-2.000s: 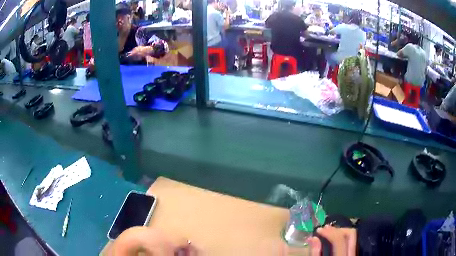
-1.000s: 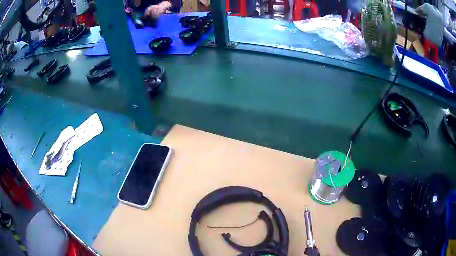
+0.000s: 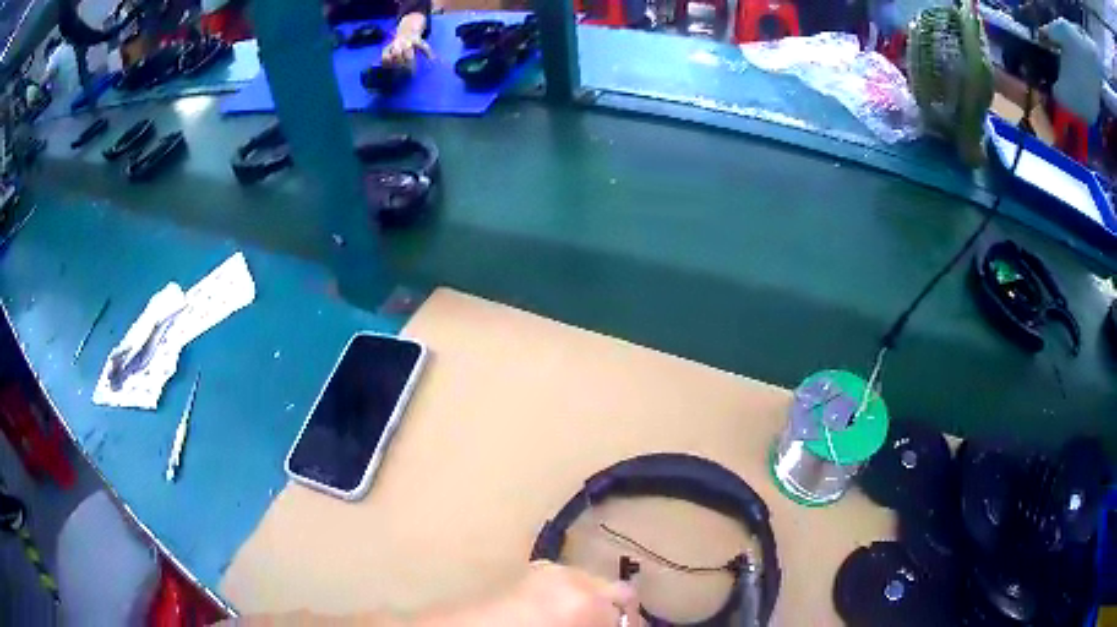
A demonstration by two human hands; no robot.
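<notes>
A black headset [image 3: 668, 472] lies on the tan cardboard [image 3: 490, 404] at the lower centre, its padded band arched away from me. A thin dark lead [image 3: 655, 557] crosses inside the band. My left hand [image 3: 551, 600] comes in from the bottom and closes on the headset's near left part; its lower side is cut off. A slim silvery tool, apparently a soldering iron [image 3: 747, 590], shows at the band's right inner side. A solder reel with green rim [image 3: 837, 439] stands to the right. My right hand is not in view.
A phone [image 3: 358, 414], pale pointed tool [image 3: 183, 429] and smudged paper [image 3: 165, 333] lie left. Black discs [image 3: 900, 585] are piled right. Beyond, the green conveyor [image 3: 613, 233] carries headphones [image 3: 398, 184], behind a green post [image 3: 321, 135]. Another person's hand [image 3: 407, 43] is over a blue sheet.
My left hand has come back into view onto the headset, which has shifted right. The silvery tool now shows against the band. The view has tilted down since the earliest frame; my right hand has left it.
</notes>
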